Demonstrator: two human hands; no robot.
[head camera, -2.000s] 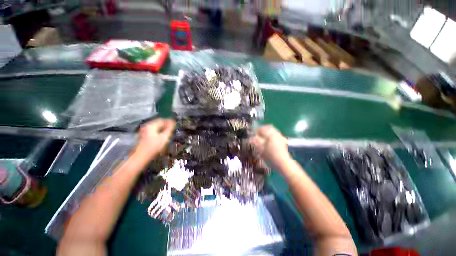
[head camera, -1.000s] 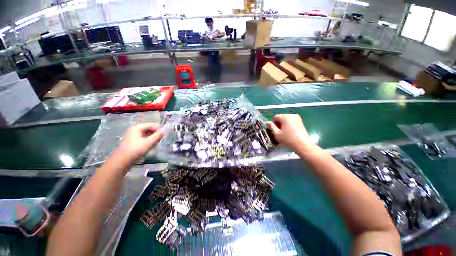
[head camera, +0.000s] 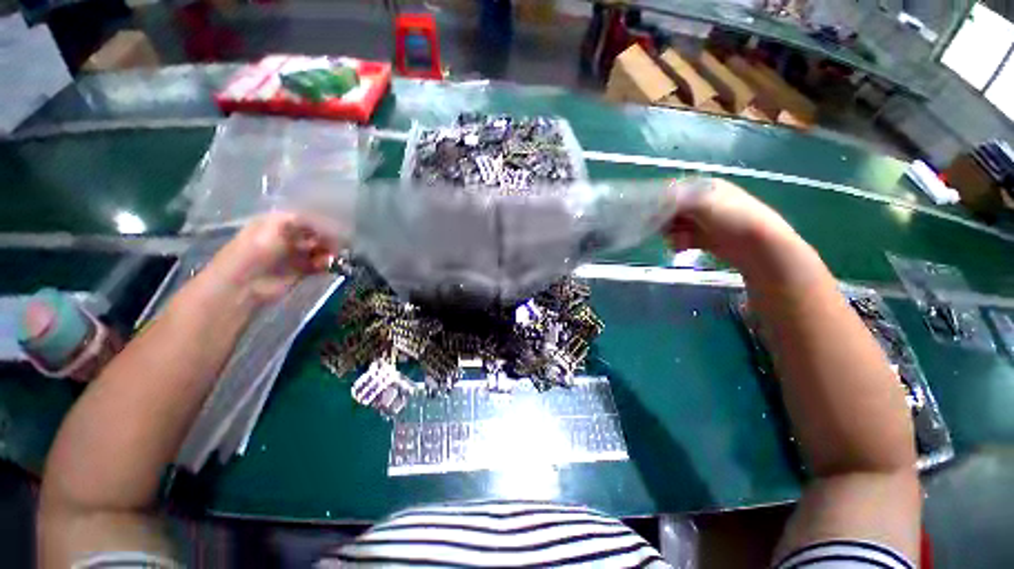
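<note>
My left hand (head camera: 298, 242) and my right hand (head camera: 706, 213) hold opposite ends of a clear, greyish plastic tray (head camera: 500, 239), motion-blurred and with no boards visible in it. It hangs above the heap of small dark circuit boards (head camera: 467, 339) and hides the back of that heap. A clear tray full of boards (head camera: 489, 150) stands just behind. A pale glossy label sheet (head camera: 506, 428) with a grid of marks lies on the green bench in front of the heap.
A red tray (head camera: 302, 89) with a green item and cloudy plastic sheets (head camera: 278, 167) lie back left. Narrow grey sheets (head camera: 239, 372) and a bottle (head camera: 61, 331) are at left. A loaded tray (head camera: 928, 411) is at right, partly behind my right arm. Brown cartons (head camera: 701, 83) stand beyond the bench.
The loaded tray between my hands a second ago now rests behind the heap, released. My hands hold an empty-looking clear tray instead and are farther apart. The view has tilted down.
</note>
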